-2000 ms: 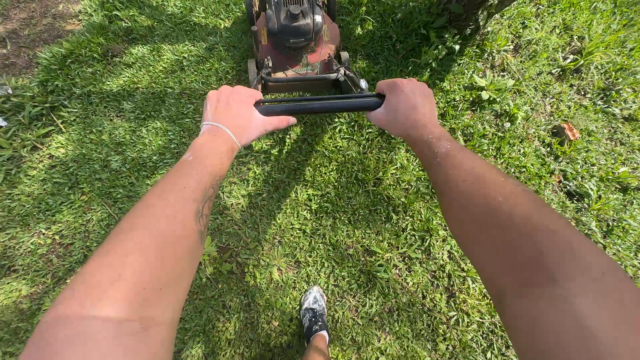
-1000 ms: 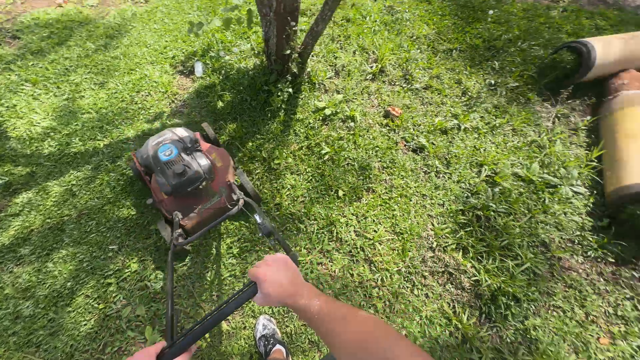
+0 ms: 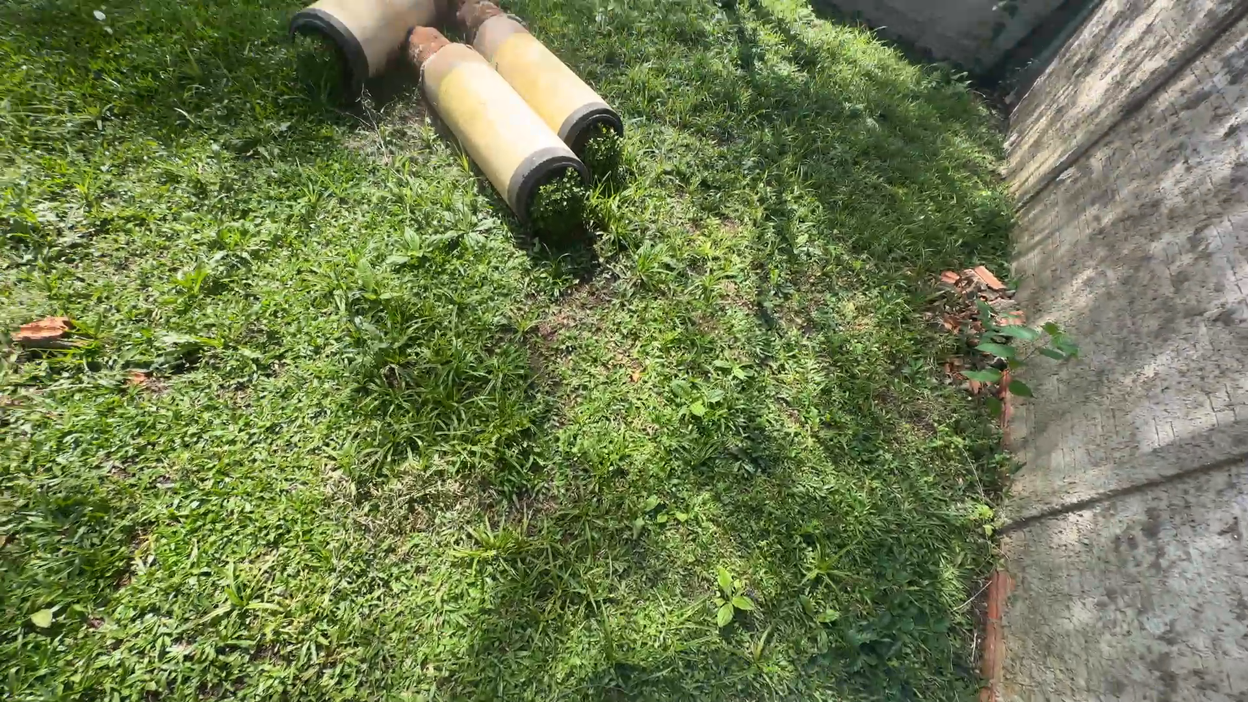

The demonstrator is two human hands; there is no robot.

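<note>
Neither of my hands shows in the head view now, and the lawn mower is out of view too, so what my hands hold is hidden. Grass and low weeds [image 3: 624,439] fill most of the view, partly in sun and partly in shade. Two yellowish pipe sections [image 3: 497,122] [image 3: 546,83] lie side by side on the grass at the top, their dark-rimmed open ends toward me.
Another pipe section [image 3: 375,24] lies at the upper left. A weathered grey wall [image 3: 1131,341] runs down the right side, with broken red brick pieces [image 3: 975,292] and a leafy plant [image 3: 1014,351] at its foot. A reddish brick fragment [image 3: 44,330] lies far left.
The view has swung far to the right; the mower, its handle and my hands, in view a second ago, have left it. The wall has come into view.
</note>
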